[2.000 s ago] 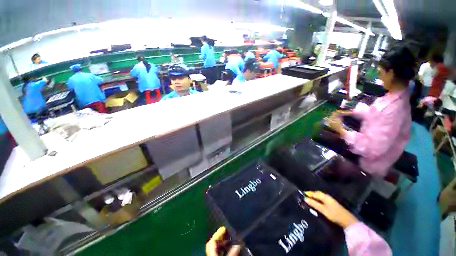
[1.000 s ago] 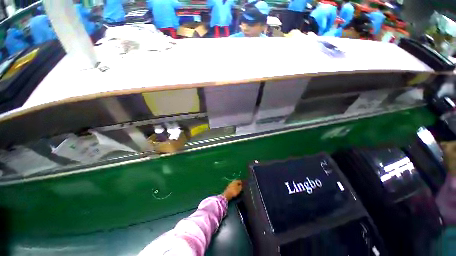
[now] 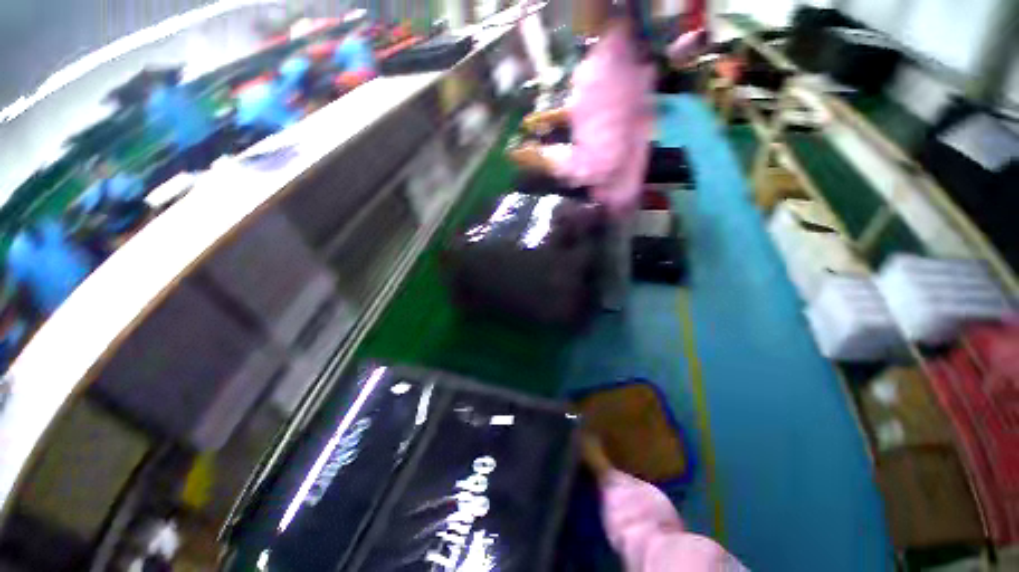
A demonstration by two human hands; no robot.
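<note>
A black tray (image 3: pixel 386 488) lies at the bottom centre with two tablets side by side. The right tablet (image 3: pixel 475 475) and the left tablet (image 3: pixel 335 469) show white "Lingbo" logos under streaky glare. A small white label is at the right tablet's far edge. My right hand (image 3: pixel 593 453), blurred, holds the tray's right side near its far corner; its fingertips are partly hidden. My left hand is not in view.
A black stack (image 3: pixel 525 263) with glossy tops stands farther along the green bench (image 3: pixel 419 335). A person in pink (image 3: pixel 609 117) works beyond it. A brown-seated stool (image 3: pixel 635 430) is beside the tray. The white ledge (image 3: pixel 168 268) runs at left; shelves with boxes (image 3: pixel 922 447) are at right.
The view has swung right along the line. The tray now stands apart from the neighbouring stack, with green bench between them. My left hand has left the picture; my right hand shows at the right side.
</note>
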